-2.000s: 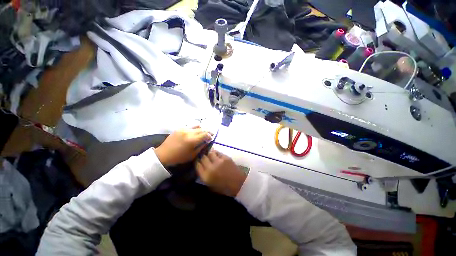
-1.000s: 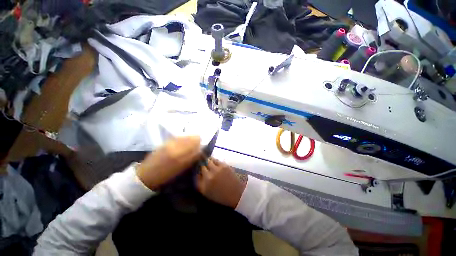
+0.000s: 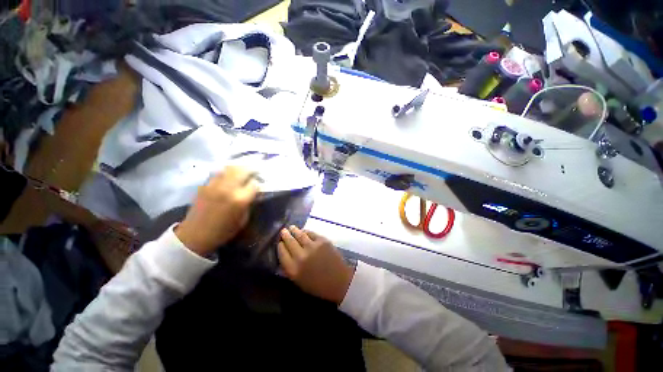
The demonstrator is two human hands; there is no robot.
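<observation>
The garment (image 3: 174, 171) lies bunched left of the sewing machine head, its pale side up. A dark part of it (image 3: 280, 214) is spread between my hands, in front of the presser foot (image 3: 331, 179). My left hand (image 3: 220, 207) grips the cloth at the left of the dark part, fingertips pinched on its upper edge. My right hand (image 3: 312, 261) has its fingers on the right side of the dark part, near the table's front edge. Whether the right fingers pinch or only press is hard to tell. The cloth's lower end merges with my dark clothing.
The white machine head (image 3: 392, 138) reaches right with a black control panel (image 3: 538, 218). Scissors (image 3: 438, 220) with yellow-orange and red handles lie beside it. A thin red tool (image 3: 517, 261) lies near the base. Thread cones (image 3: 480, 73) and dark cloth (image 3: 407, 43) are behind; offcuts (image 3: 51, 73) lie upper left.
My left hand has moved left and slightly up, away from my right hand. The dark cloth, earlier bunched between the fingers, is now spread open. My right hand has barely moved.
</observation>
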